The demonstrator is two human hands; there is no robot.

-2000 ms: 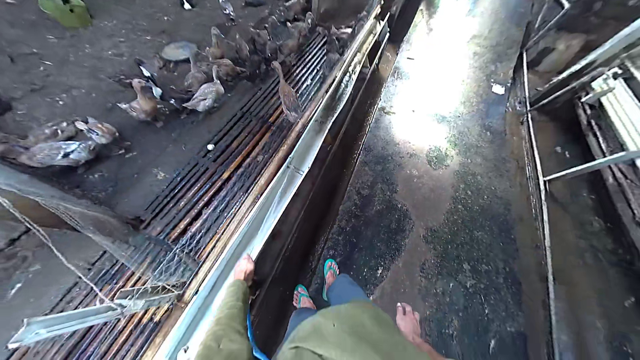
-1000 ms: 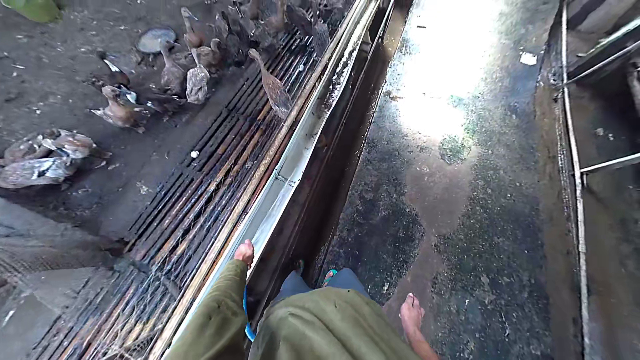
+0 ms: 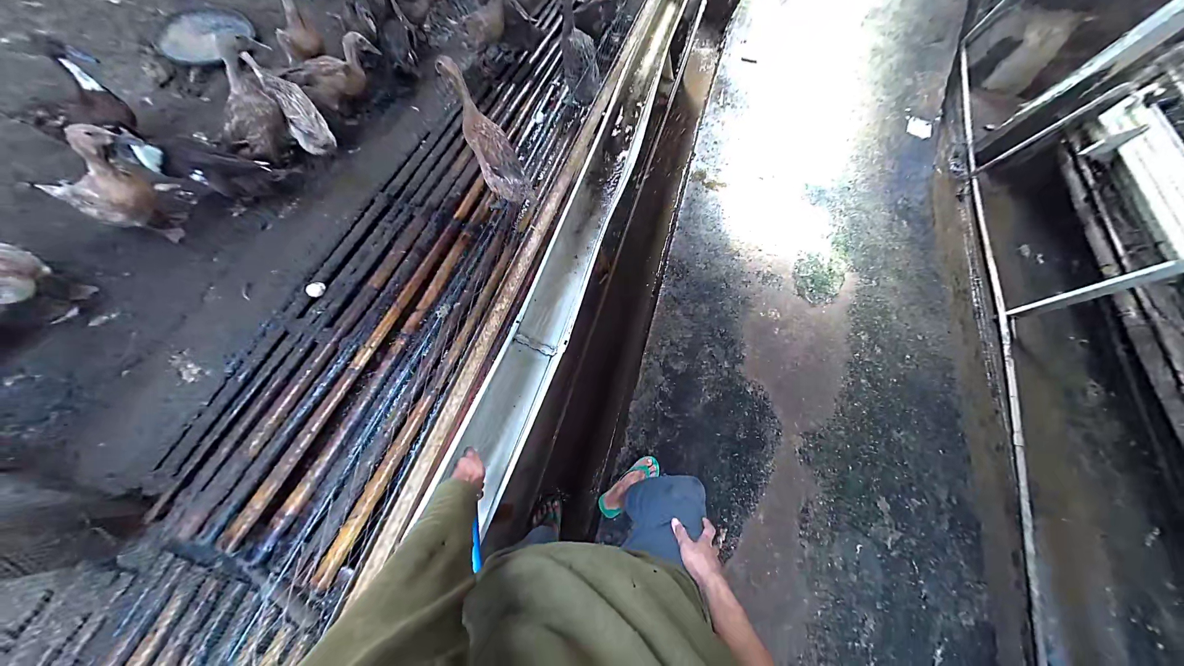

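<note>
Low in the view, my left hand (image 3: 470,469) is at the near end of a long pale trough (image 3: 527,361) that runs along the edge of a slatted floor (image 3: 370,351). Its fingers are small and partly hidden by the green sleeve, so its grip is unclear. A strip of blue (image 3: 476,546) shows just below it. My right hand (image 3: 696,548) hangs beside my bent knee in dark trousers (image 3: 668,509), fingers apart, with nothing seen in it. A brown duck (image 3: 490,143) stands on the slats left of the trough.
More ducks (image 3: 250,116) gather on dark ground at the upper left, near a round pan (image 3: 205,37). A white, egg-like object (image 3: 315,289) lies by the slats. A dark channel (image 3: 592,416) separates the trough from the wet concrete walkway (image 3: 786,398). Metal rails (image 3: 999,324) line the right side.
My right hand has moved from out over the walkway to beside my knee. One foot in a green sandal has come forward since a second ago. My left hand remains at the trough.
</note>
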